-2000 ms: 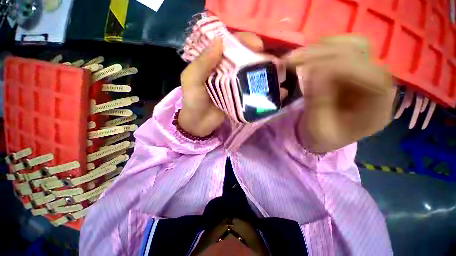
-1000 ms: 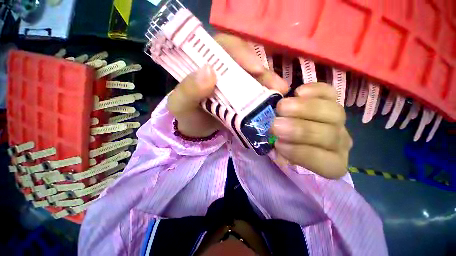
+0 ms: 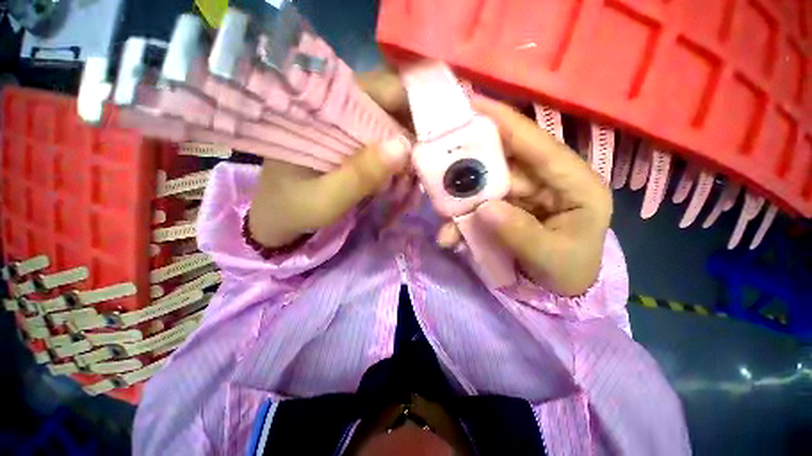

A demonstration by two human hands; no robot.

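Note:
My left hand (image 3: 307,196) grips several pink smartwatches (image 3: 294,116) in a bunch. Their straps fan up and left, with silvery buckles (image 3: 191,49) blurred at the ends. My right hand (image 3: 552,205) holds one pink smartwatch (image 3: 463,169) by its case and lower strap. Its pale pink back with a round dark sensor window faces up, so its screen is hidden. The watch is right beside the bunch, and its upper strap rises in front of the red tray's lower edge. The cases of the bunch are mostly hidden behind my fingers.
A large red compartment tray (image 3: 614,62) spans the upper right, with pink straps (image 3: 659,183) hanging over its near edge. Another red tray (image 3: 76,191) stands at left, with beige straps (image 3: 107,334) fanned around it. A clipboard (image 3: 76,40) lies at the upper left.
The lit screen is out of sight. The bunch has swung left and its straps have fanned out. My right hand now holds a single watch back side up, apart from the bunch.

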